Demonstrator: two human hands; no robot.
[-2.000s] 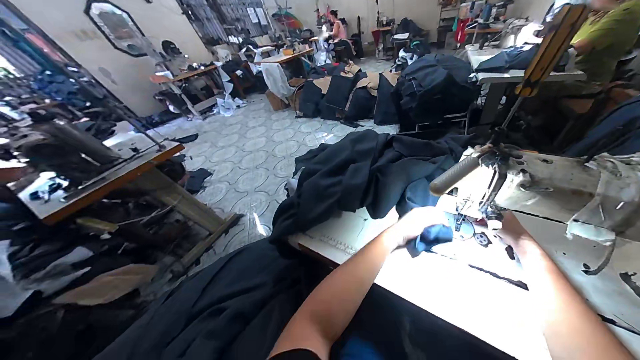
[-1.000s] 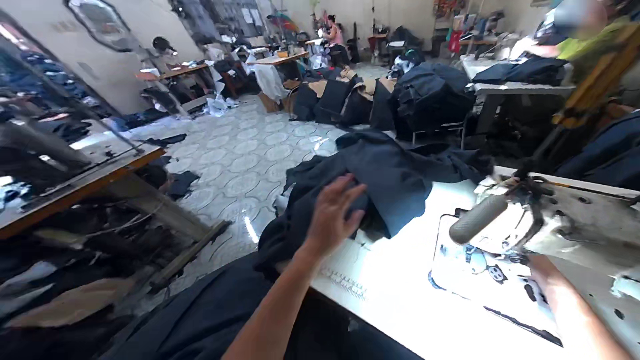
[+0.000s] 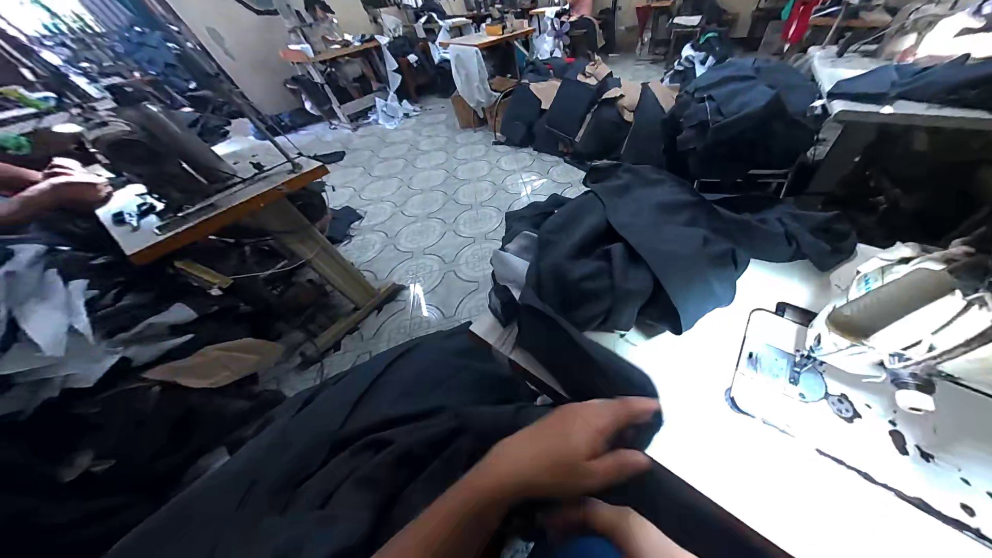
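Dark cloth (image 3: pixel 434 418) spreads over my lap and up to the table edge. My left hand (image 3: pixel 570 453) is closed on a folded edge of it, thumb and fingers around the fold. Just below, my right hand (image 3: pixel 604 527) is blurred and partly hidden under the left hand and cloth, so its hold does not show. A heap of dark fabric (image 3: pixel 643 248) lies on the left end of the white sewing table (image 3: pixel 697 387). To the right stands the sewing machine (image 3: pixel 891 310), its needle area and metal plate (image 3: pixel 810 384) bare of cloth and apart from both hands.
At left, another person's hands (image 3: pixel 70 186) are by a second sewing machine (image 3: pixel 170 147) on a wood-edged table (image 3: pixel 232 209). Fabric scraps (image 3: pixel 217 363) lie below it. Bundles of dark cut pieces (image 3: pixel 581 108) stand on the tiled floor (image 3: pixel 418 201) beyond my table.
My left hand has moved from the fabric heap down to the cloth at my lap. My right hand has left the machine's needle area and come beside the left. The view has swung down.
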